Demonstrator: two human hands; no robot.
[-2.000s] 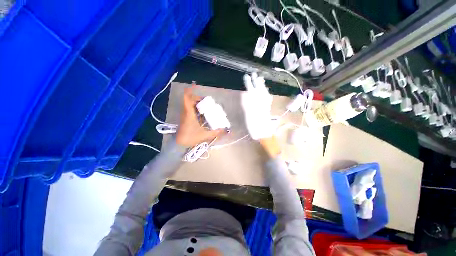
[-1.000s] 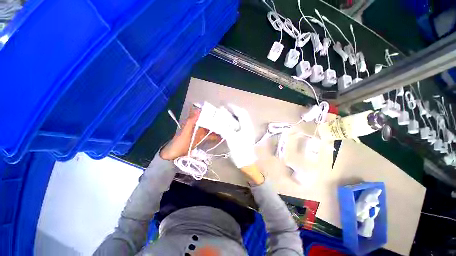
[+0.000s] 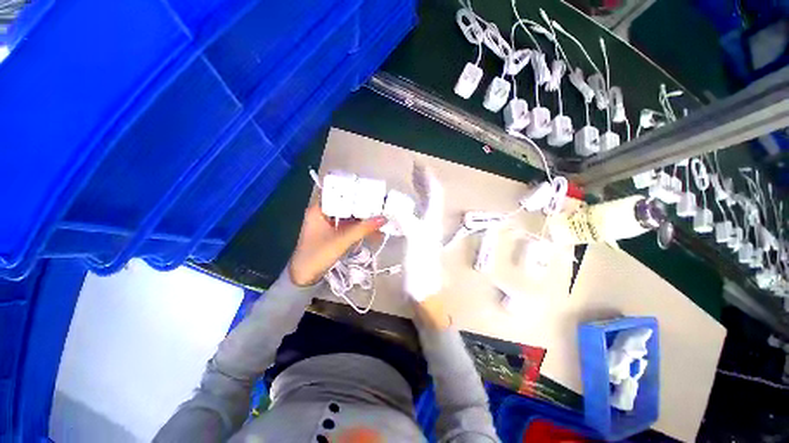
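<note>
My bare left hand (image 3: 322, 242) holds several white power adapters (image 3: 355, 195) side by side above the cardboard mat (image 3: 495, 322). Their coiled white cords (image 3: 350, 275) hang below the hand. My right hand (image 3: 424, 238), in a white glove, is beside the rightmost adapter. It is blurred and glaring, so I cannot tell whether its fingers grip that adapter. More white adapters (image 3: 538, 253) with cords lie on the mat to the right, partly washed out by glare.
Blue crates (image 3: 130, 138) are stacked at left. A pale yellow bottle (image 3: 610, 220) lies at right. A small blue bin (image 3: 593, 381) holds white items. A green conveyor (image 3: 432, 52) carries spaced corded adapters behind a metal post (image 3: 692, 125). Part of a red bin (image 3: 554, 431) shows low.
The left hand, holding one adapter block two seconds ago, now holds several in a row. The gloved hand came left to them, and its fingers now point more upright. The view shifted slightly.
</note>
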